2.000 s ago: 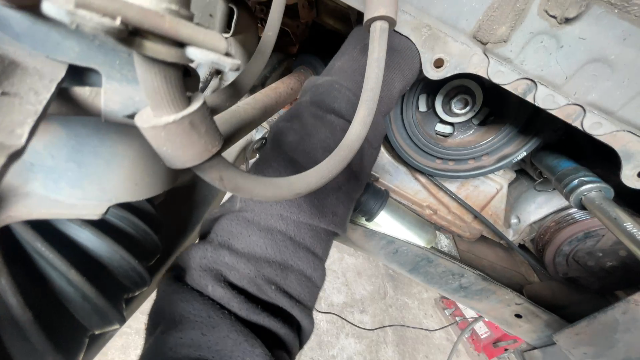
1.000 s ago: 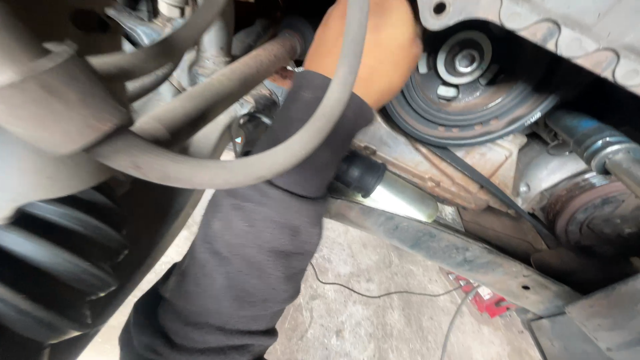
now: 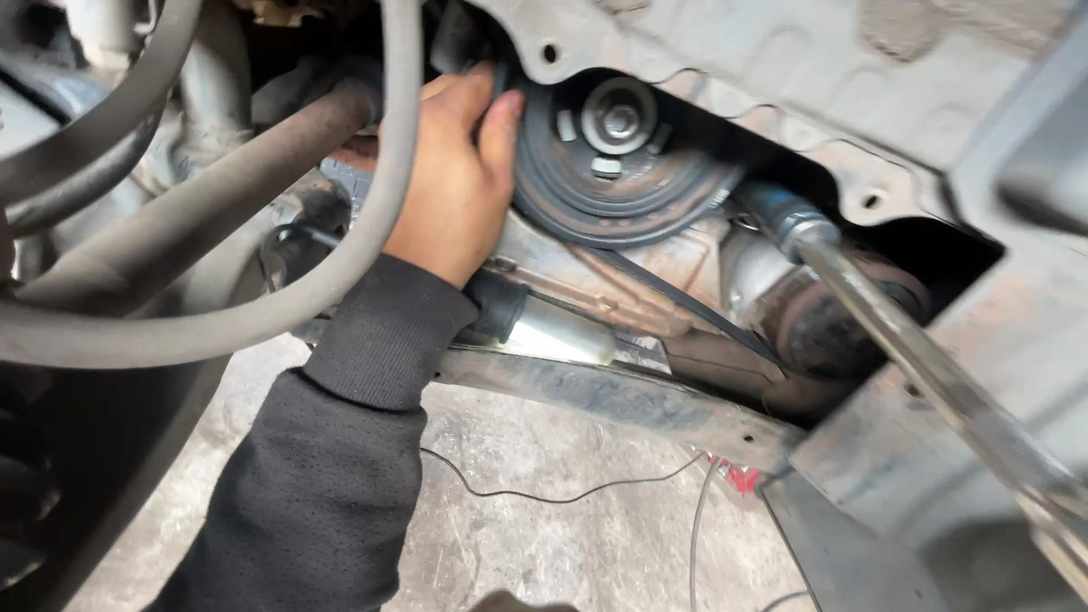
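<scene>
My left hand (image 3: 459,170), in a dark sleeve, reaches up into the vehicle's engine bay. Its thumb and forefinger pinch the black drive belt (image 3: 500,85) at the left side of the crankshaft pulley (image 3: 620,200); the other fingertips are hidden. The belt's lower run (image 3: 688,302) slants from beneath this pulley towards a rusty lower pulley (image 3: 837,319). A socket (image 3: 786,217) on a long metal bar (image 3: 926,365) sits right of the crankshaft pulley, and the bar runs off at lower right. My right hand is not in view.
A grey hose (image 3: 340,280) curves in front of my wrist, near a rusty shaft (image 3: 212,191). Below the pulleys lie a lit work lamp (image 3: 552,331) and a metal crossmember (image 3: 612,391). A cable (image 3: 552,500) and a red object (image 3: 741,476) are on the concrete floor.
My left hand, hidden deep behind the hose two seconds ago, has come down and back into sight, with its thumb now beside the crankshaft pulley. More of the metal bar shows.
</scene>
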